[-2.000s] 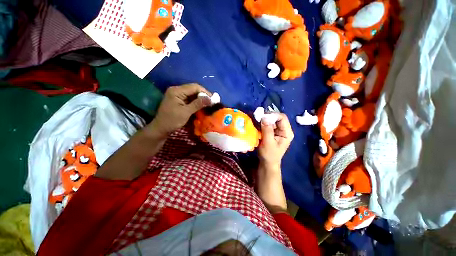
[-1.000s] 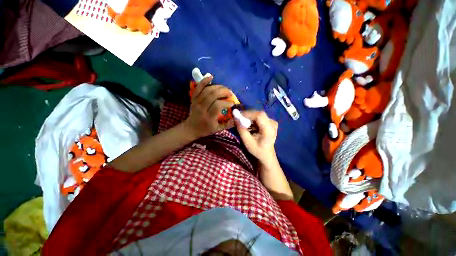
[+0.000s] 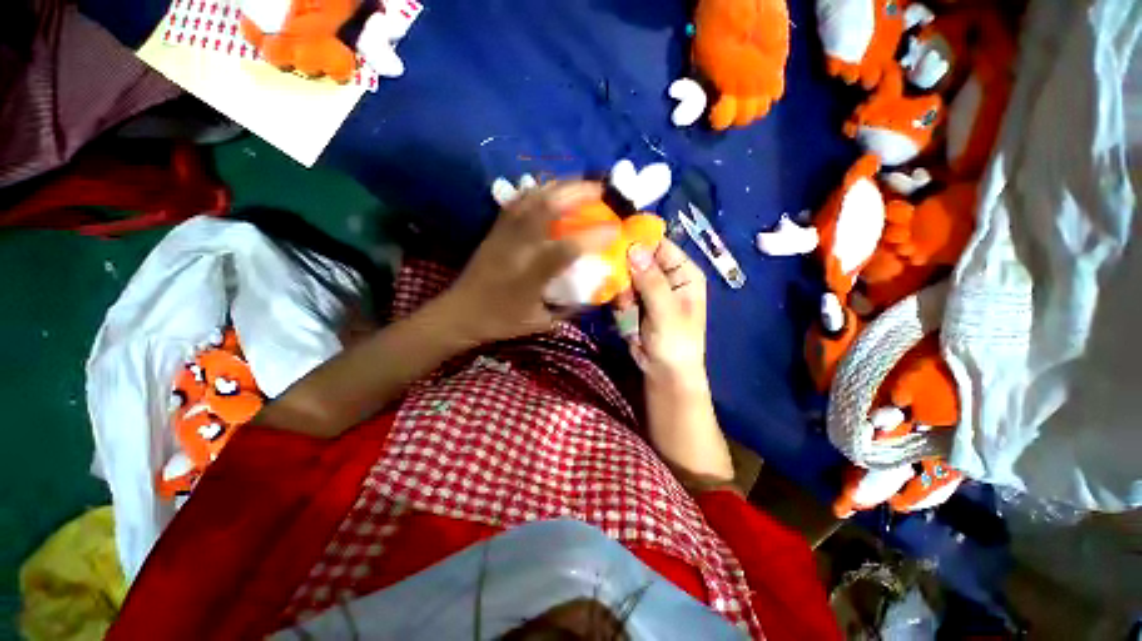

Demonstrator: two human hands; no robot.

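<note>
An orange plush crab body point(image 3: 599, 257) with a white belly is held between both hands over the checked apron. My left hand point(image 3: 520, 257) is blurred and lies over its left side. My right hand point(image 3: 666, 294) pinches its right edge with thumb and fingers. A white heart-shaped claw point(image 3: 640, 184) stands at the crab's upper right. Another white claw point(image 3: 512, 190) shows above my left hand, partly hidden. White thread snips point(image 3: 713, 247) lie on the dark blue cloth right of my right hand. A needle cannot be made out.
Many plush crabs point(image 3: 854, 232) are heaped at right beside a white woven ring point(image 3: 855, 378) and a large white sack point(image 3: 1064, 276). A printed sheet point(image 3: 294, 119) with a crab lies upper left. A white bag point(image 3: 132, 338) of crabs is at lower left.
The crab and both claws have come into clearer view as my hands turned it. My right hand has moved slightly right and now grips the crab's edge. The view has shifted slightly.
</note>
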